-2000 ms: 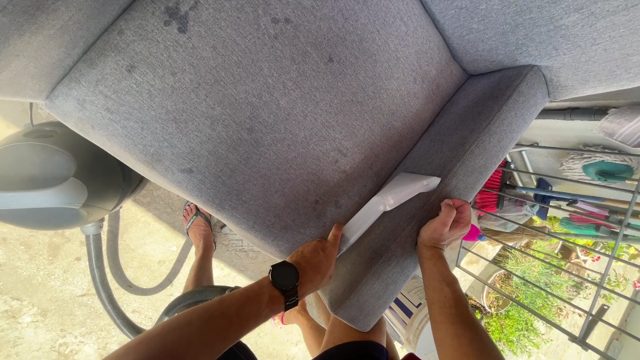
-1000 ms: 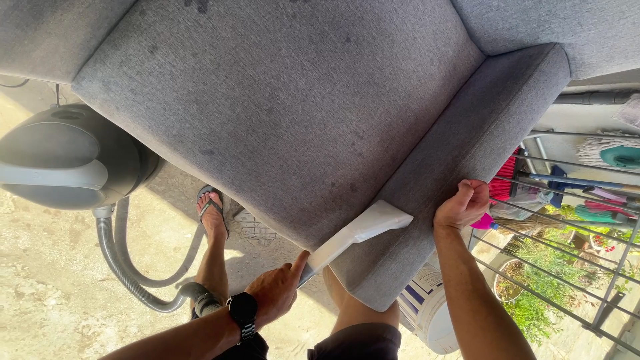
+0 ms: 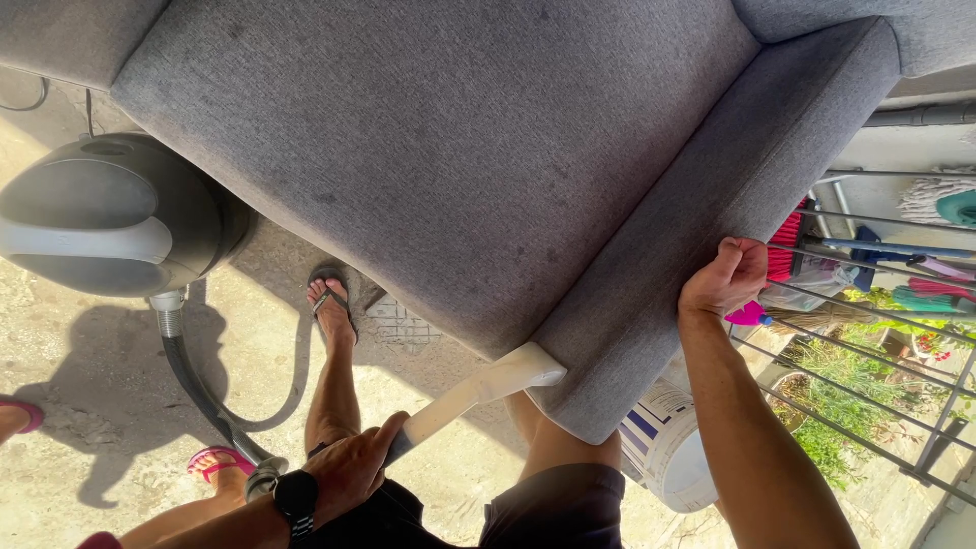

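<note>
My left hand (image 3: 354,469), with a black watch on its wrist, is closed around the handle of a pale vacuum upholstery nozzle (image 3: 480,385). The nozzle's head touches the front corner of a grey fabric sofa, where the seat (image 3: 427,152) meets the armrest (image 3: 686,206). Small dark spots mark the seat fabric. At the armrest's outer edge rests my right hand (image 3: 724,278), its fingers curled and no tool visible in it. A ribbed hose (image 3: 198,389) runs from the grey vacuum cleaner (image 3: 114,213) at left towards my left forearm.
Beside the armrest's front stands a white bucket (image 3: 679,457). Metal railing bars (image 3: 862,297) line the right side, with a red broom (image 3: 785,244), a mop (image 3: 942,198) and plants (image 3: 839,404) behind. Another person's foot in a pink sandal (image 3: 221,461) is at lower left.
My left hand has drawn the nozzle along the armrest towards the sofa's front corner. My right hand stays at the armrest's outer edge. The view has shifted somewhat.
</note>
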